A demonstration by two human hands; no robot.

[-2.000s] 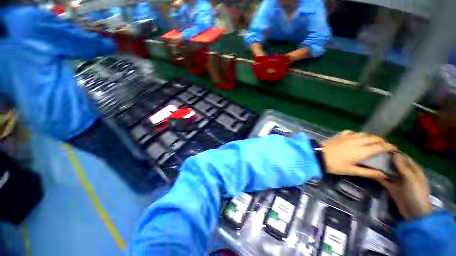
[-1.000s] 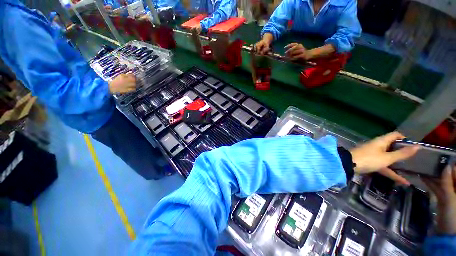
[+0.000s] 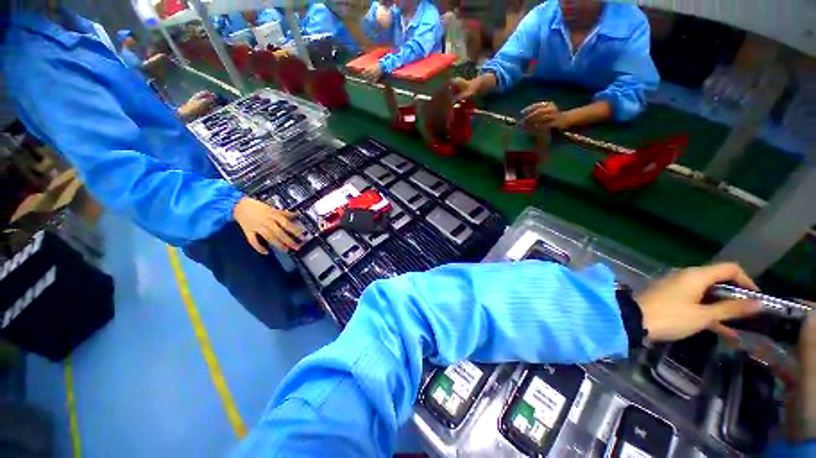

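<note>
My left hand (image 3: 689,304), with a black band at the wrist, reaches across from the lower left and grips the left end of a dark phone (image 3: 760,302) with a silver edge. My right hand (image 3: 808,362) is blurred and cut off by the right edge; its fingers are at the phone's right end. The phone is tilted, its edge towards me, above the clear phone tray (image 3: 488,429). Open-backed phones (image 3: 539,407) with white labels and green areas lie in the tray's near pockets. Darker phones (image 3: 747,402) lie below my hands.
A black cover tray (image 3: 407,246) with grey covers and a red and white item (image 3: 362,207) adjoins at left. Stacked clear trays (image 3: 259,134) stand beyond. A co-worker's hand (image 3: 267,224) is over the black tray. Red items (image 3: 640,165) lie on the green line opposite.
The phone has turned from showing its grey back to showing its edge. My right hand has moved further out at the right. The co-worker's hand has come to the black tray's left edge.
</note>
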